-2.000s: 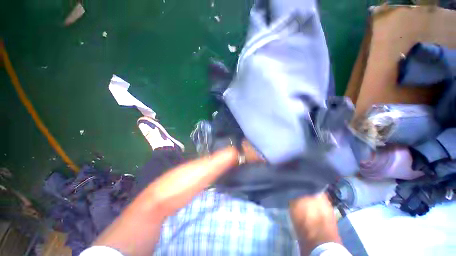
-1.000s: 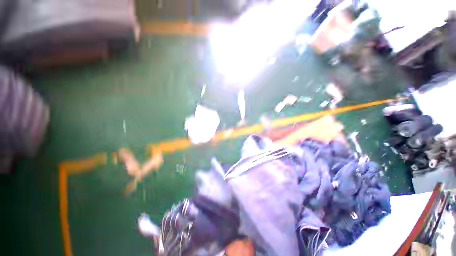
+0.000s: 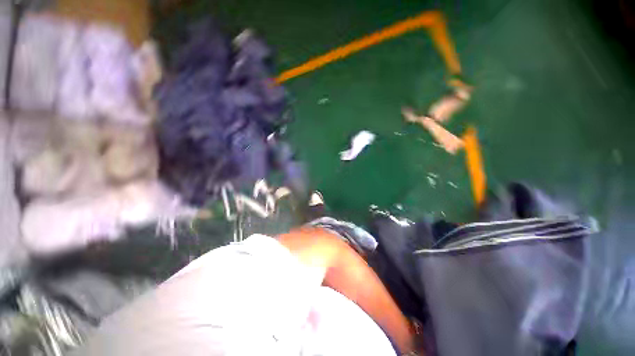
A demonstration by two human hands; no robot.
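Note:
Grey-navy cloth pieces (image 3: 501,285) hang in a thick armful at the lower right, their layered pale edges along the top. My left forearm, bare below a white sleeve, bends down to the bundle's left side. My left hand (image 3: 413,339) is blurred and mostly cut off or hidden at the bottom edge, so its grip does not show. My right hand is not in view.
A heap of dark cloth (image 3: 219,115) lies on the green floor at upper left. Pale stacked rolls or bundles (image 3: 90,153) stand left of it. White and tan scraps (image 3: 358,144) and orange floor lines (image 3: 362,47) show ahead.
The view has swung round. The cloth armful now shows at lower right instead of bottom centre, and the dark heap is at upper left. My left forearm has come into view.

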